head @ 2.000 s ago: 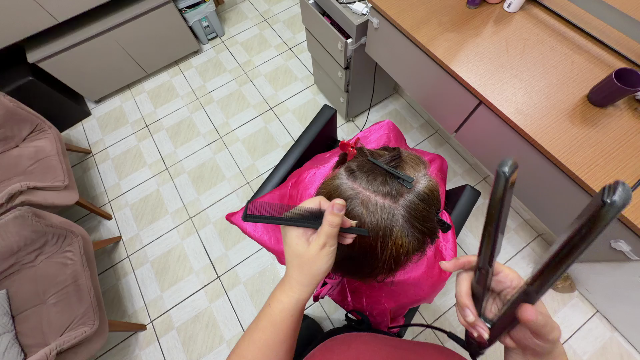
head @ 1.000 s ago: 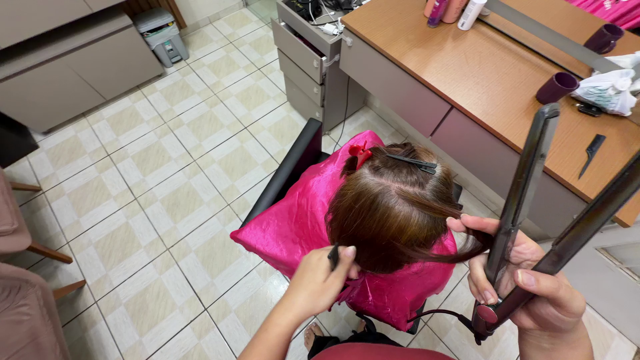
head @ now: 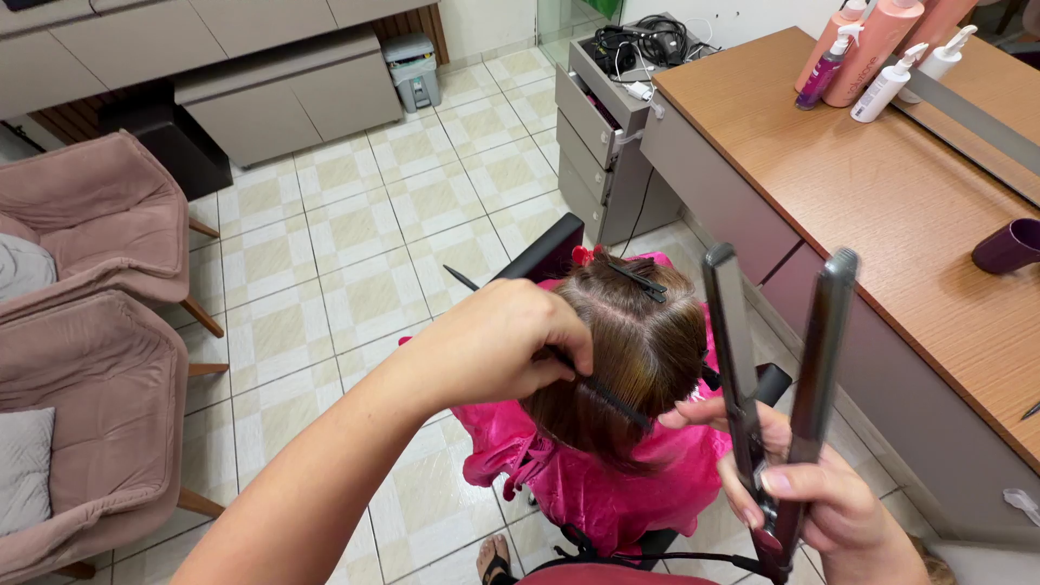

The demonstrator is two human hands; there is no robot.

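Note:
A person in a pink salon cape (head: 626, 496) sits with the back of the head towards me. Black sectioning clips (head: 642, 282) and a red clip (head: 587, 255) hold up parts of the brown hair (head: 626, 341). My left hand (head: 520, 341) is closed on a black tail comb (head: 613, 403), whose teeth lie in the hair at the lower back of the head; its thin tail points up and left. In my right hand (head: 812, 479) is a dark hair straightener (head: 743, 366), its two plates spread apart with no hair between them. The right fingertips are beside the comb's end.
A wooden counter (head: 756, 97) with spray bottles (head: 884, 88) and a purple cup (head: 1007, 246) runs along the right. Cables lie on a grey drawer unit (head: 581, 154) with its top drawer pulled out. Padded armchairs (head: 106, 390) stand left. A black cord (head: 691, 557) hangs from the straightener.
A strand that ran from the head to my right hand one second ago is no longer drawn out. My left hand has brought the comb into the hair. The view has shifted.

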